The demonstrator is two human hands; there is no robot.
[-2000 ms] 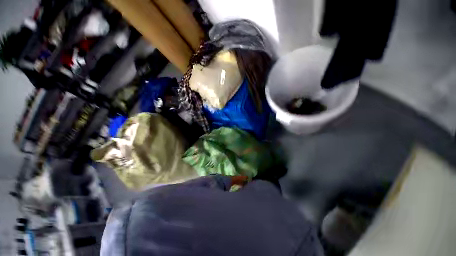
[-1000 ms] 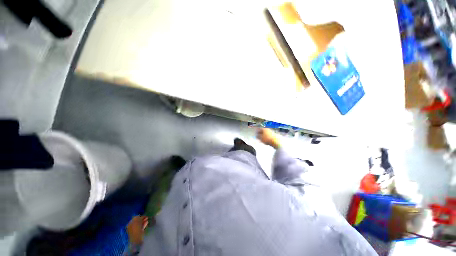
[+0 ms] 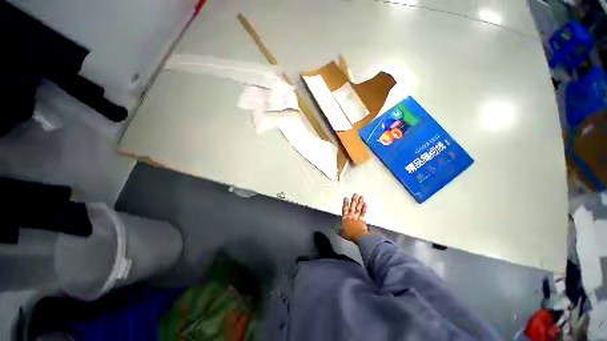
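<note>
My right hand [image 3: 354,217] lies palm down on the near edge of the pale cutting table [image 3: 506,166], fingers apart, holding nothing. My left hand is not in view. A glossy blue book or folder [image 3: 417,150] lies just beyond and right of my right hand. Left of it is a curved brown kraft card offcut [image 3: 378,88] with white paper pieces [image 3: 329,103] on it. A long narrow brown strip [image 3: 257,38] runs beside it. More white paper pieces [image 3: 303,136] lie left of the card.
A white bin [image 3: 150,246] stands on the floor at left, below the table corner. Black cloth [image 3: 40,206] hangs at far left. A green sack [image 3: 209,313] and blue material [image 3: 133,316] lie at the bottom. Blue bags [image 3: 572,46] and scraps are at right.
The view has swung from the floor sacks to the table and now shows more of its top. My right hand rests flat on the table edge. My left hand, seen low a second ago, has left view.
</note>
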